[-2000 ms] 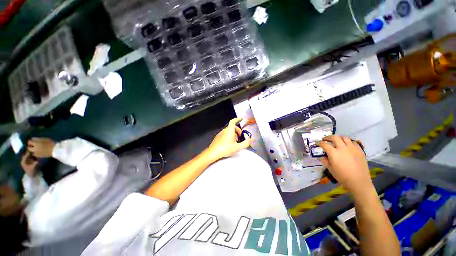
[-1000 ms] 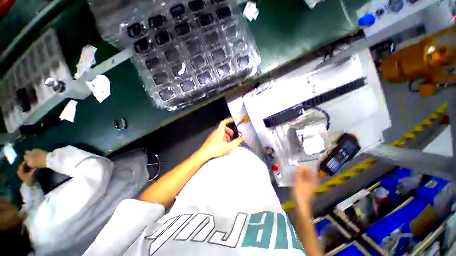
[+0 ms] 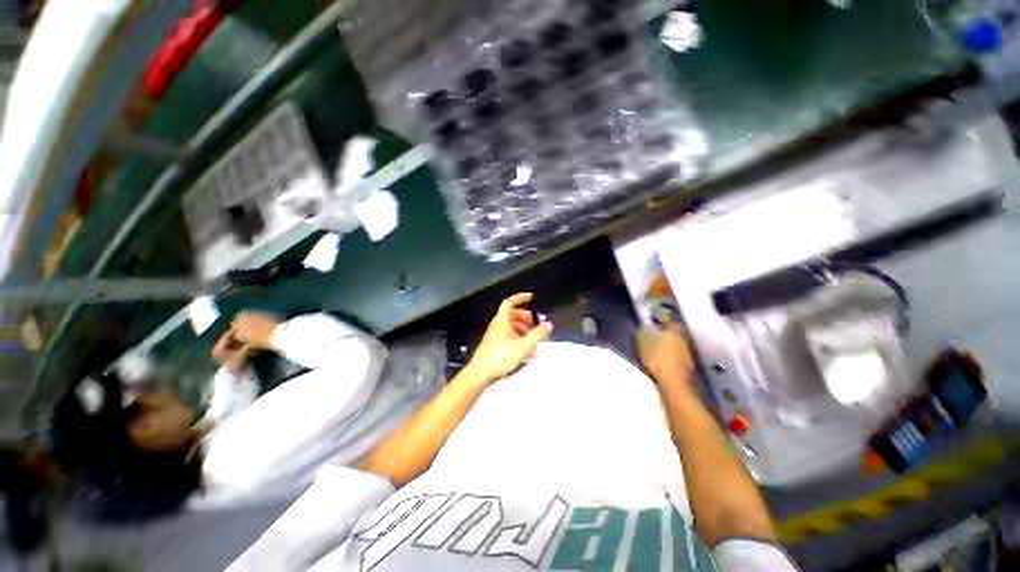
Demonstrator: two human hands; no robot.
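Note:
My left hand is in front of my body, left of the machine bed, with its fingers curled around a small dark piece, mostly hidden. My right hand is blurred at the bed's left front edge. A small dark shape shows at its fingertips; whether it is held is unclear. The pale dispensing fixture is on the white machine bed, overexposed, with no dark case visible on it. The blister tray with dark parts in pockets is blurred, at the back on the green bench.
The teach pendant lies at the bed's right front. The cable chain crosses the bed. A red button is on its front edge. A neighbouring person sits left, by a white parts tray and paper scraps.
My right hand has left the fixture, swung down towards my body and come to the bed's left edge. The dark case no longer shows on the fixture. The view has turned left.

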